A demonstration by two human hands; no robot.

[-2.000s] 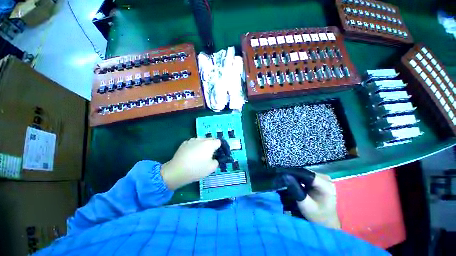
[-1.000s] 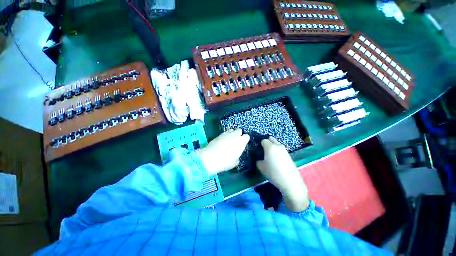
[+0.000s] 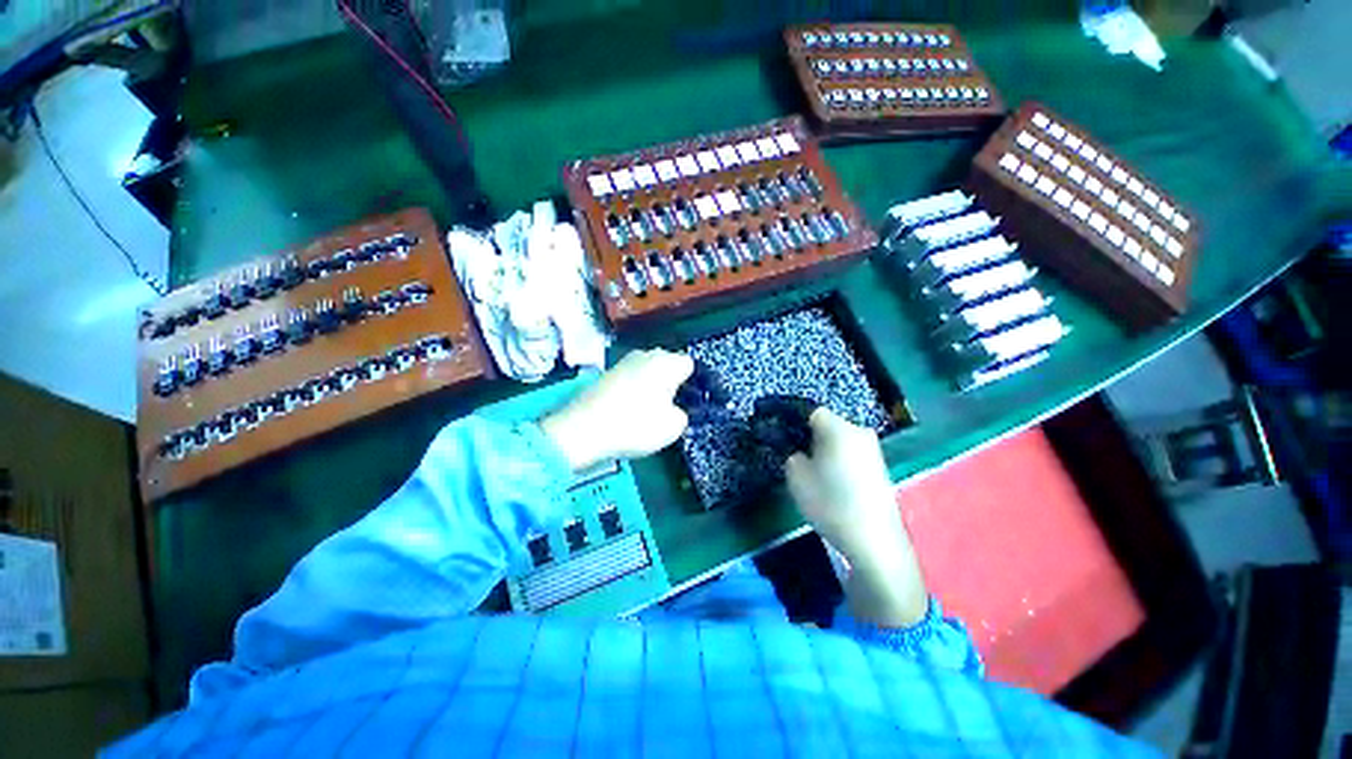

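A black open box holds a mass of tiny silver-grey screws. My left hand is at the box's left side, its black-covered fingertips over the screws. My right hand reaches in from the front, its black-covered fingertips down at the screws. Whether either hand grips a screw cannot be seen. The teal-green cover plate lies left of the box, with black transistors showing in its cut-outs. My left forearm covers its upper part.
The transistor tray is at left, a white crumpled cloth beside it, a second parts tray behind the box. Assembled heatsinks and spare trays are at right. A red-lined bin is below right.
My left hand has moved from the teal plate to the screw box. My right hand has moved up from the bench edge into the box, and my hands are now slightly further apart. The view has shifted right.
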